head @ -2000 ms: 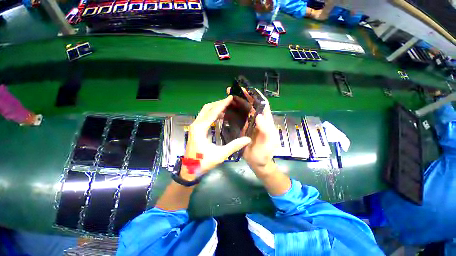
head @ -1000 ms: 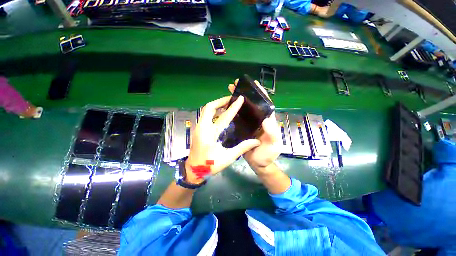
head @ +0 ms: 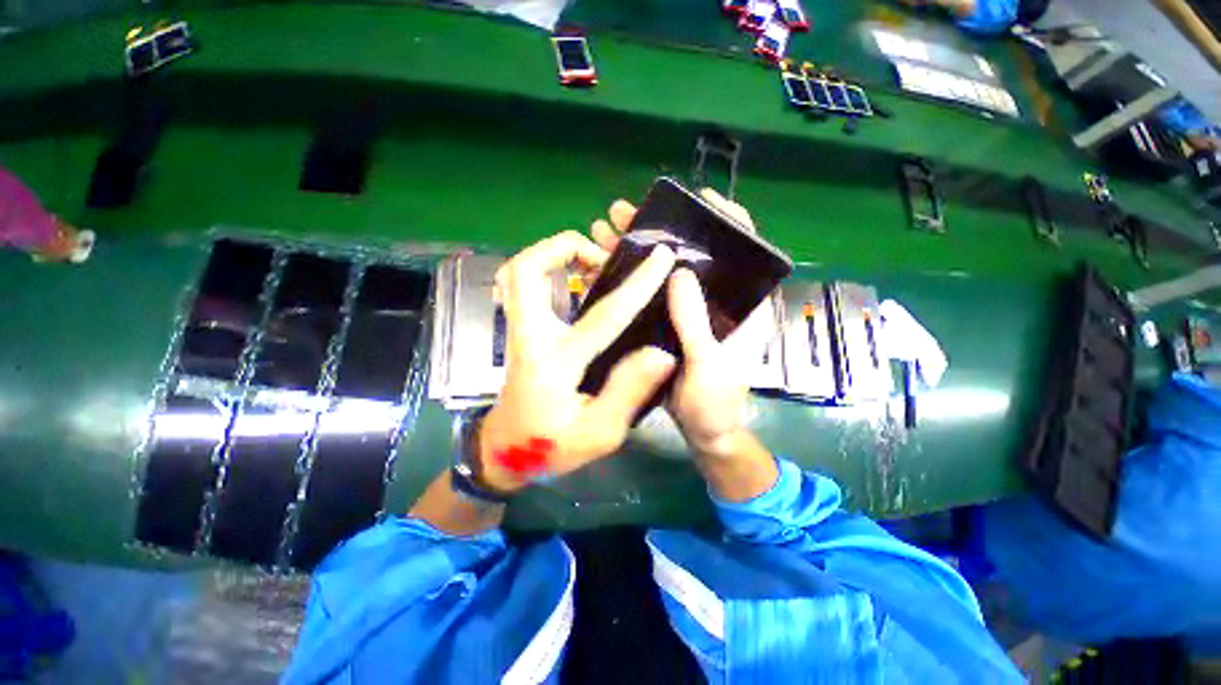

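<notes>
A black glossy phone-sized slab (head: 730, 268), its dark face up, is held tilted above the bench in front of me. My right hand (head: 716, 388) grips it from below and the right side, with its thumb on the face. My left hand (head: 562, 361) lies over its left side, index finger pressed on the face near a light reflection. The fingertips behind the slab are partly hidden. Stacked silver-grey display modules (head: 465, 328) lie behind my hands, with more stacks to the right (head: 811, 341).
A clear blister tray (head: 221, 398) with black screens lies left. A white cloth (head: 913, 344), a dark stick (head: 911, 398) and a black component tray (head: 1082, 402) lie right. Phone frames (head: 924, 196) lie on the green conveyor (head: 509, 174). A pink sleeve (head: 30, 214) shows far left.
The slab has turned to lie flatter with its face more towards me, and my right thumb has come onto it. The view has tipped down, and the conveyor parts have shifted in it.
</notes>
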